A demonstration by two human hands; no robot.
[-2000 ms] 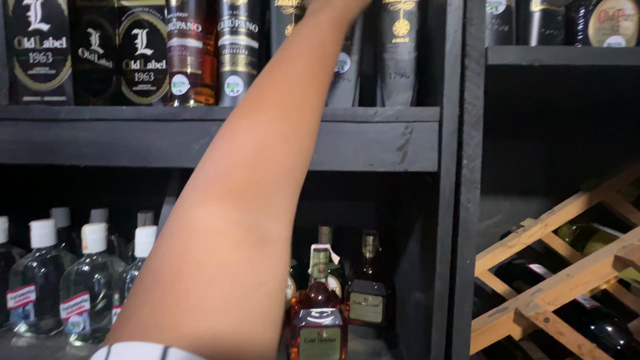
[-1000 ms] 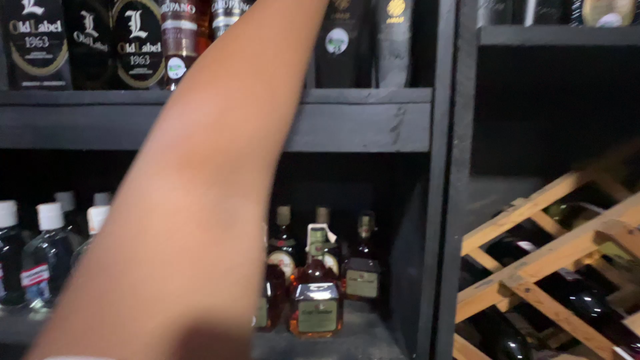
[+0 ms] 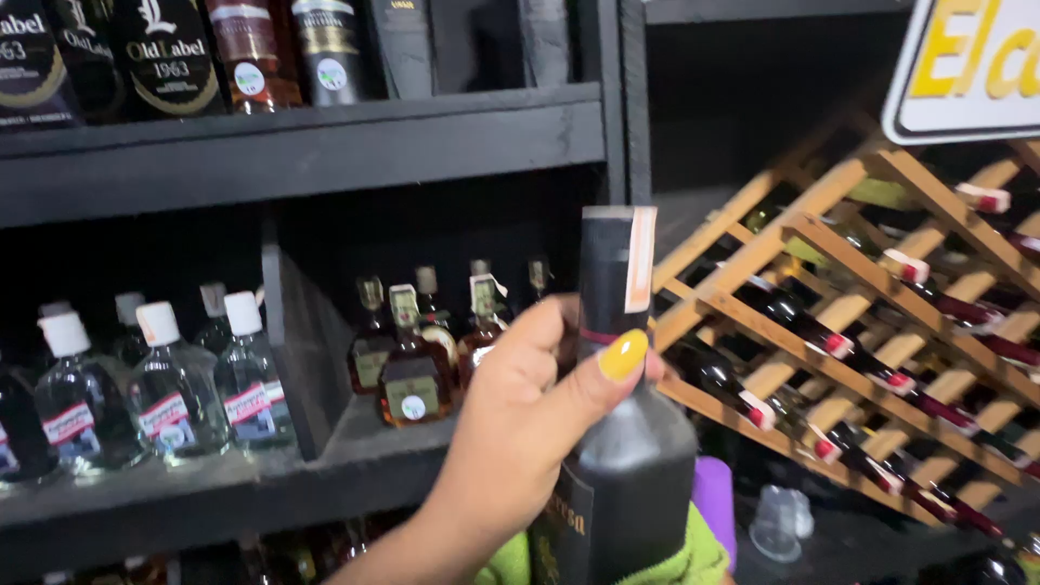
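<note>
My left hand (image 3: 536, 390) is closed around the neck of a dark, matte bottle (image 3: 638, 455), its yellow-nailed thumb on the near side. A paper strip seal runs down the bottle's black cap. Around the lower part of the bottle lies a green cloth (image 3: 686, 552), showing on both sides. At the bottom edge, beside the cloth, only a sliver of skin shows, perhaps my right hand (image 3: 728, 579); its fingers are hidden. Just behind the bottle is a purple object (image 3: 713, 504).
Black shelves (image 3: 325, 154) hold boxed bottles above, and clear bottles (image 3: 175, 398) and amber bottles (image 3: 413, 382) below. To the right is a slatted wooden rack (image 3: 821, 325) of wine bottles, under a hanging sign (image 3: 975, 73). Clear plastic cups (image 3: 778, 520) stand low behind the purple object.
My left arm, earlier stretched up past the upper shelf, has come down, and its hand now grips the dark bottle in front of me. The green cloth has come into view.
</note>
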